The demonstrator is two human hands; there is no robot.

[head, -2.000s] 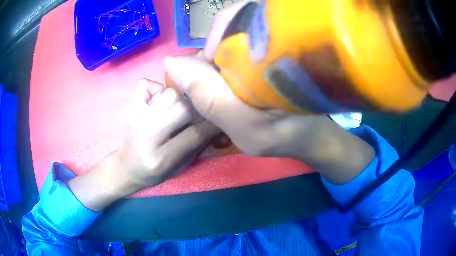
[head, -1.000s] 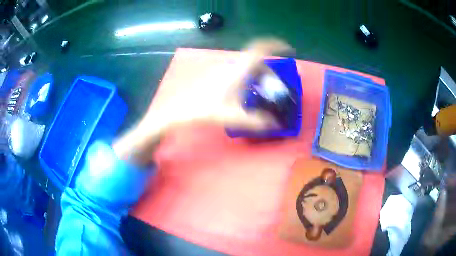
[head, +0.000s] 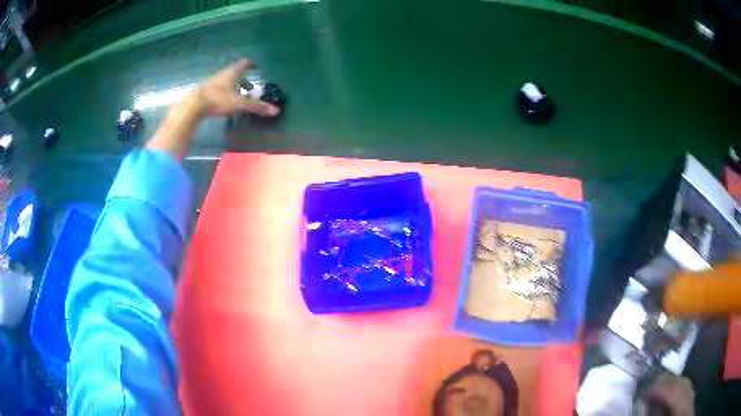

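Observation:
My left hand reaches over the green surface at the upper left. Its thumb and fingers are spread around a round black housing with a white block; the hand partly covers it. My right hand is small and blurred at the lower right, below the orange driver. Its fingers and anything in them are unclear. The tan-orange jig is cut off by the bottom edge. Its black ring and one brown knob show, with no housing on the visible part.
A dark blue bin of thin red and silver pieces and a lighter blue bin of silver leads stand on the red-pink mat. Another housing sits beyond. A metal tray and white cloth are at right.
The view has shifted. My left hand has moved from over the dark blue bin to the housing on the green surface. The driver no longer fills the near view as it did two seconds ago.

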